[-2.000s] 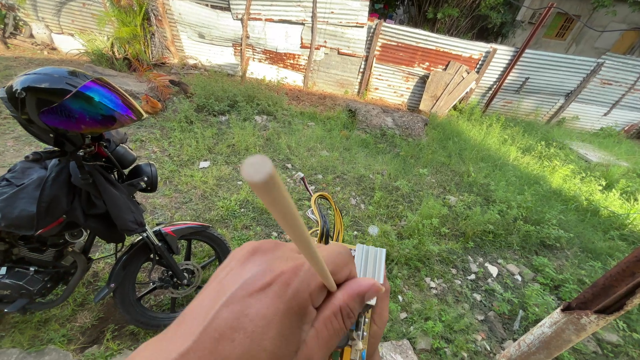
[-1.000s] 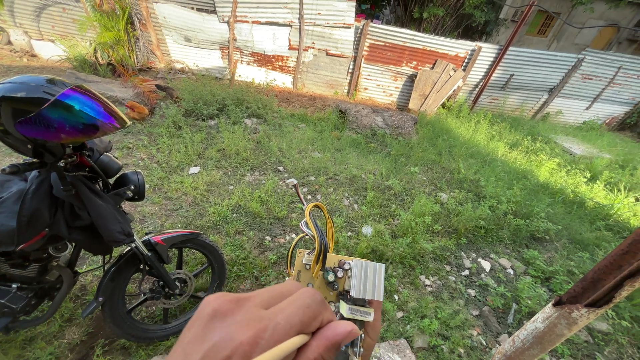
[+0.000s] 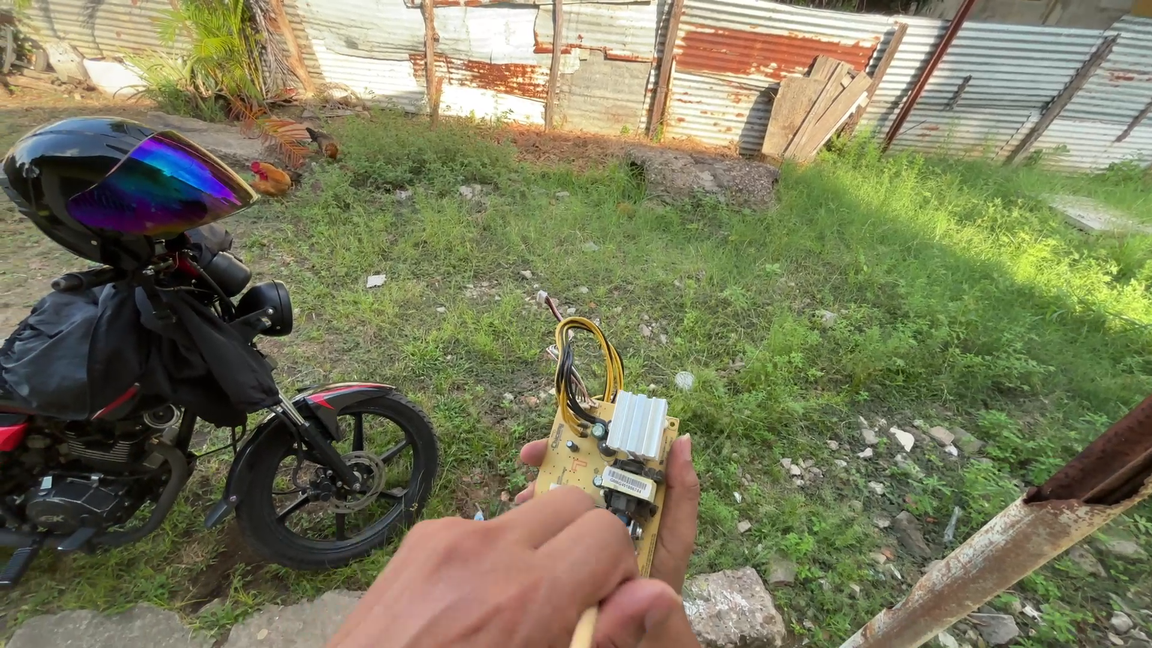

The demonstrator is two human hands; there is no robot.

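Observation:
My left hand comes in from the bottom, back upward, with a slim pale wooden handle between thumb and fingers. Only a short piece of the handle shows at the bottom edge; its far end is hidden. Just beyond, my right hand holds a tan circuit board from beneath, thumb along the right edge and fingertips at the left. The board bears a ribbed metal heatsink, a component with a printed label and capacitors. Yellow and black wires loop up from its far end. My left hand covers the near part.
A motorcycle with a black helmet stands at left. Rough stone blocks lie along the bottom. A rusty metal post slants at lower right. Grass and rubble stretch to a corrugated metal fence; chickens are near the back left.
My left hand has moved down from over the board, uncovering the heatsink and components. The wooden handle, which pointed up in front of the board, is now mostly out of sight at the bottom.

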